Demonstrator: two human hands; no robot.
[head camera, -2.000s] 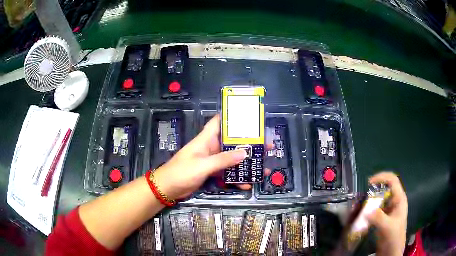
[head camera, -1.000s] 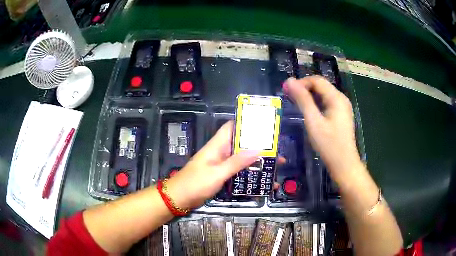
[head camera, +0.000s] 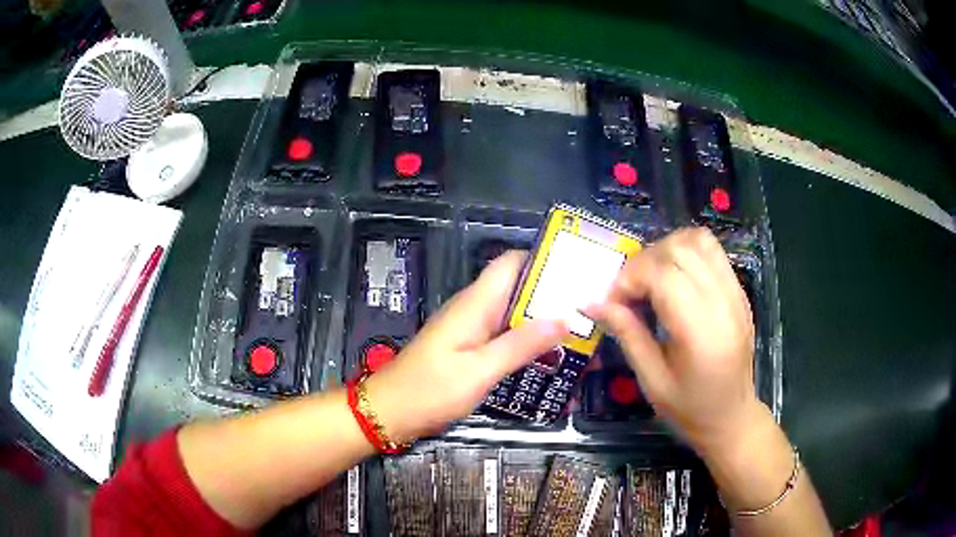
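Observation:
My left hand (head camera: 461, 351) holds a feature phone (head camera: 574, 278) above the tray, tilted to the right, with its yellow-bordered white screen and black keypad facing up. My right hand (head camera: 681, 325) is at the screen's right side, fingers bent together over the screen's edge; whether they pinch anything there cannot be told. Under both hands lies the clear blister tray (head camera: 333, 210) with several black phones, backs up, each with a red disc, such as this phone back (head camera: 407, 131). Some lower-row phones are partly hidden by my hands.
A row of phone batteries (head camera: 466, 493) lies at the tray's near edge. On the left, a record sheet (head camera: 63, 304) holds a red pen (head camera: 126, 320) and a pale pen (head camera: 105, 299). A white desk fan (head camera: 113, 100) stands behind it. Another tray (head camera: 236, 23) is at the top left.
My right hand left a phone battery's side, reached the tray's upper right, then came back to the held phone's screen. An upper-row pocket now holds a phone. The held phone tilted right.

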